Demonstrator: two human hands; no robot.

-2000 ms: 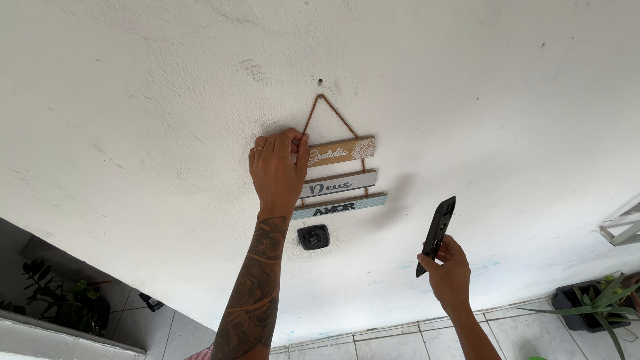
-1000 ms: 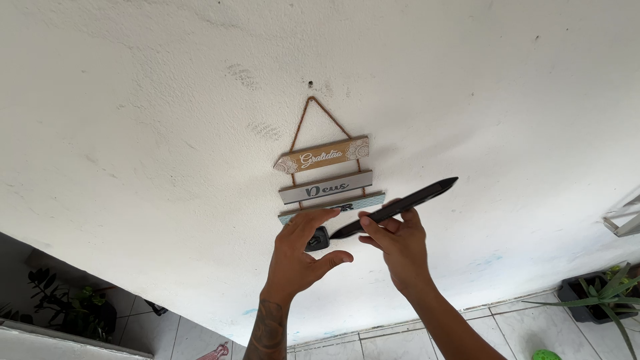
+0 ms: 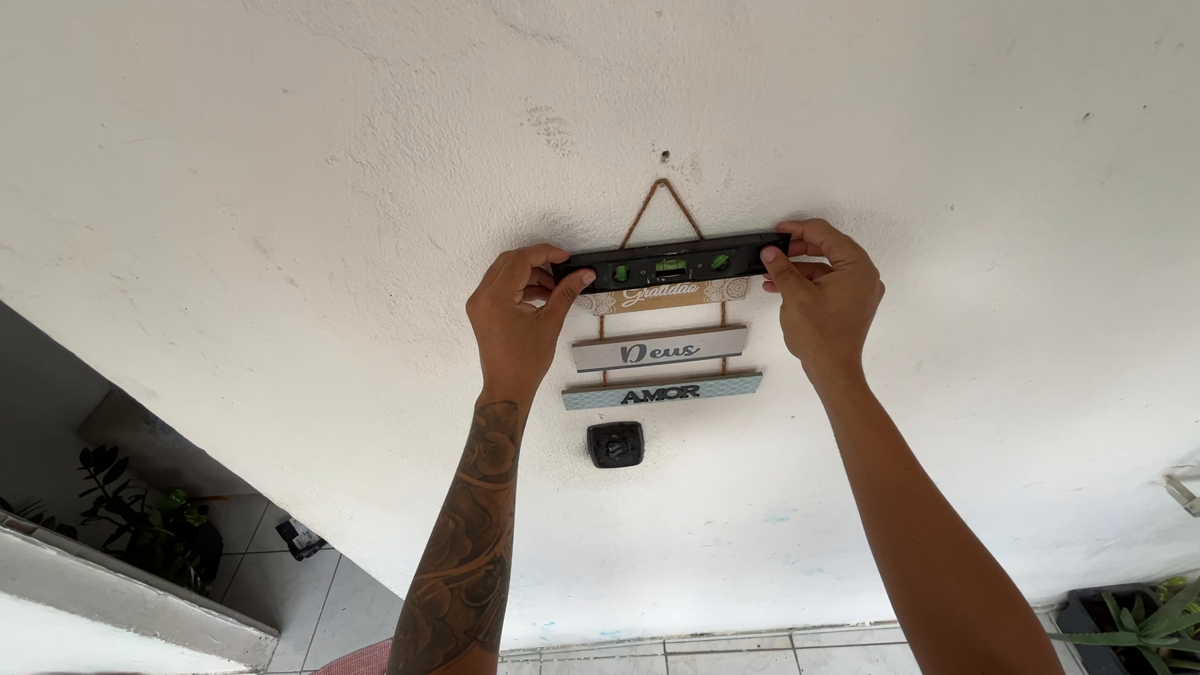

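Observation:
A black torpedo level (image 3: 671, 266) with green vials lies across the top plank of a hanging wooden sign (image 3: 659, 348). My left hand (image 3: 518, 314) pinches the level's left end between thumb and fingers. At its right end my right hand (image 3: 825, 291) grips it the same way. The level covers the upper part of the top plank. A twine loop (image 3: 662, 183) rises above the level, and short cords join the three lettered planks, which tilt slightly up to the right. In the wall above the loop is a small dark hole (image 3: 665, 156).
Below the sign a black square fitting (image 3: 615, 444) is mounted on the white wall (image 3: 984, 309). Potted plants stand at lower left (image 3: 169, 534) and lower right (image 3: 1134, 623). A low ledge (image 3: 122, 586) runs along the lower left, with floor tiles (image 3: 581, 660) beneath the wall.
Two seconds ago my left hand was at the sign and my right hand alone held the level off to the right. Both hands have since brought it up across the top plank.

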